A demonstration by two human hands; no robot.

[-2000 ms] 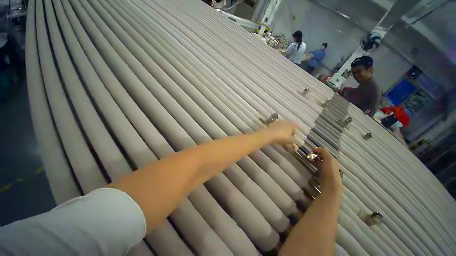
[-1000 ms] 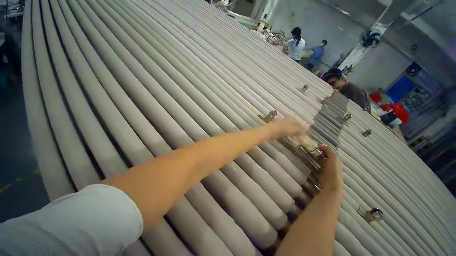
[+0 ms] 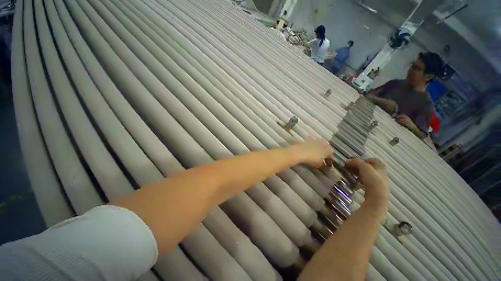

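Note:
Off-white cloth-covered tubes [image 3: 181, 110] fill the view in long parallel ridges. Bare shiny metal rods [image 3: 339, 198] show in a gap between two cloth sections. My left hand [image 3: 314, 152] is at the left edge of this gap, blurred, its fingers bent down at the cloth edge. My right hand [image 3: 369, 174] is just right of it over the gap, fingers curled. The hands are close together. What lies between their fingers is too small and blurred to tell. A metal clip [image 3: 292, 122] stands on the tubes beyond my left hand. Another clip [image 3: 405, 228] stands right of my right forearm.
Smaller clips stand further off, one right of the gap [image 3: 394, 141] and one left of it [image 3: 328, 93]. A person in a dark shirt [image 3: 409, 101] stands across the tubes. Two more people are at the back. Grey floor shows at the left edge.
My hands have moved slightly apart, and more of the shiny rods shows below them. The person across has straightened up from bending. The view has shifted slightly.

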